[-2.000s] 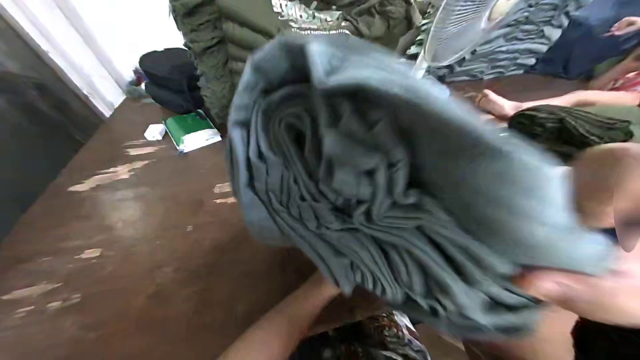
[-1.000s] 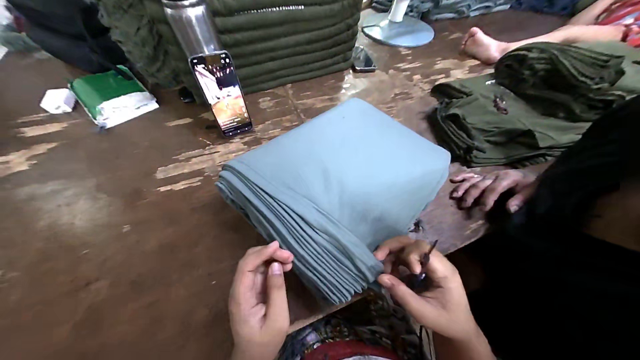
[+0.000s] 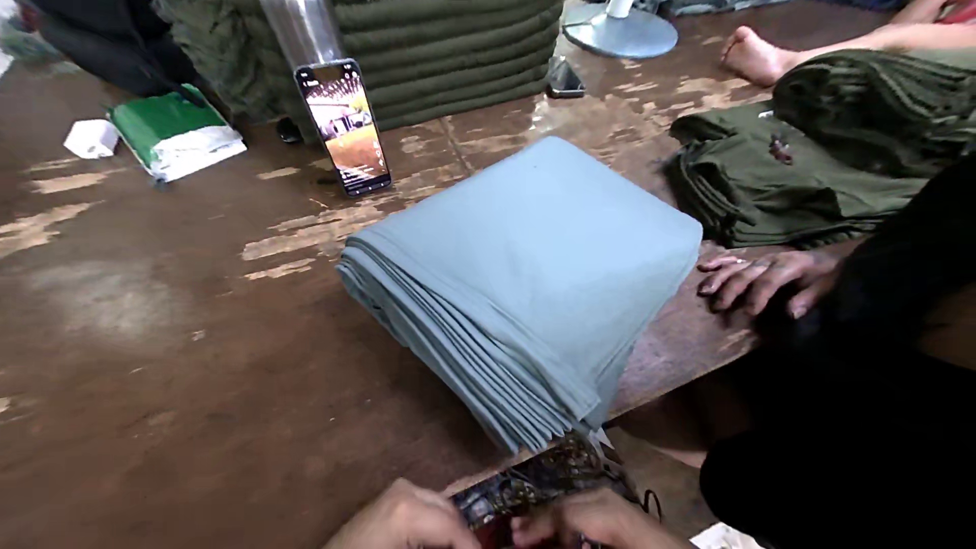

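Observation:
A thick folded stack of light blue-grey cloth [image 3: 526, 252] lies at the middle of the worn wooden table top, its layered edges toward me, one corner reaching the near edge. Below that edge, over my patterned clothing, my left hand [image 3: 412, 518] and my right hand [image 3: 595, 518] are close together at the bottom of the view, both off the cloth. Their fingers are blurred and partly cut off, so whether they hold anything cannot be seen. A lit smartphone [image 3: 345, 130] stands upright behind the cloth, against a metal bottle [image 3: 303, 30].
Another person's hand [image 3: 770, 278] rests on the table right of the cloth. Dark green folded garments [image 3: 808, 168] lie behind it, near a bare foot [image 3: 755, 57]. At the back are a green garment pile [image 3: 450, 53], a fan base [image 3: 621, 30] and a green-and-white packet [image 3: 179, 133].
The cloth, held up in the air at first, is now on the table. My hands have left its near corner and moved down to the table's edge. The dark tool seen in my right hand is no longer visible.

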